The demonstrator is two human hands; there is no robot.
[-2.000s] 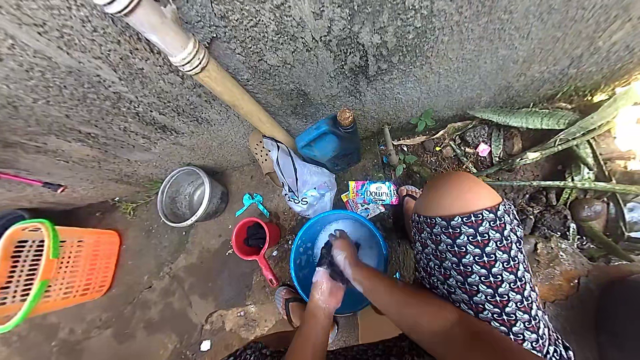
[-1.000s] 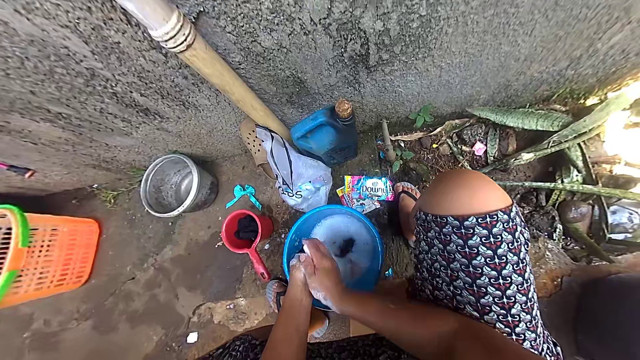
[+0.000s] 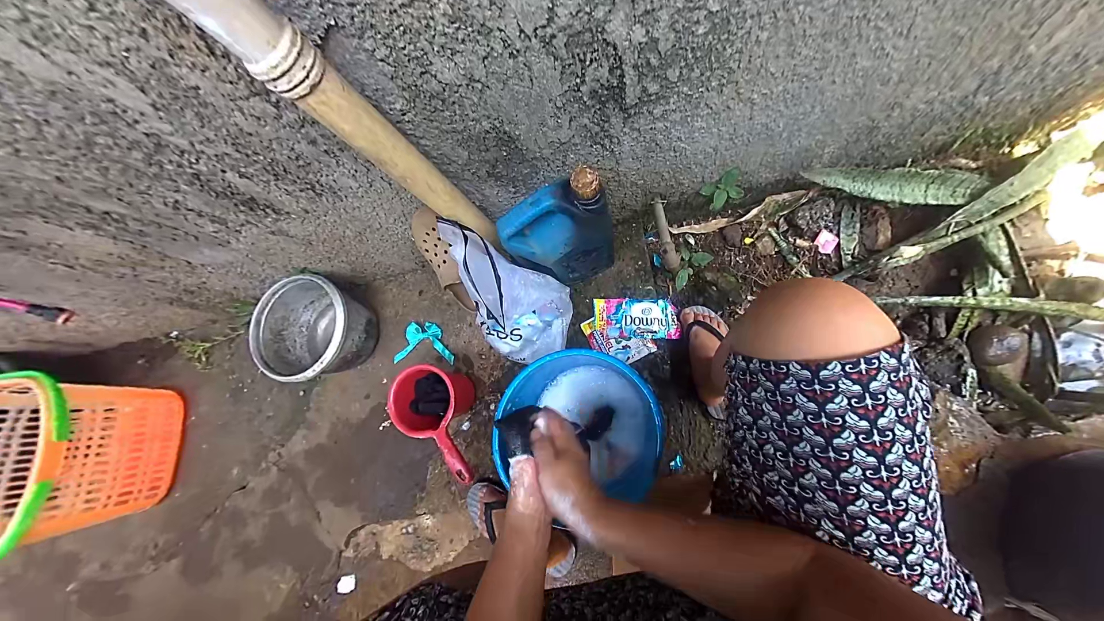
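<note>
Both hands are together over the left part of a blue plastic basin of sudsy water. A wet black cloth covers my left hand, whose fingers are hidden by it. My right hand, wet with suds, is closed on that cloth from the right. Another dark piece of cloth shows in the suds beside the hands; whether it is joined to the held one I cannot tell. A red plastic dipper left of the basin has black cloth in it.
Behind the basin lie detergent and Downy sachets, a plastic bag, a clog and a blue jug. A grey pail, a turquoise ribbon bow and an orange basket are at left. A concrete wall stands behind.
One second ago the hands were clasped at the basin's left side; now black cloth shows over my left hand. The view has shifted slightly.
</note>
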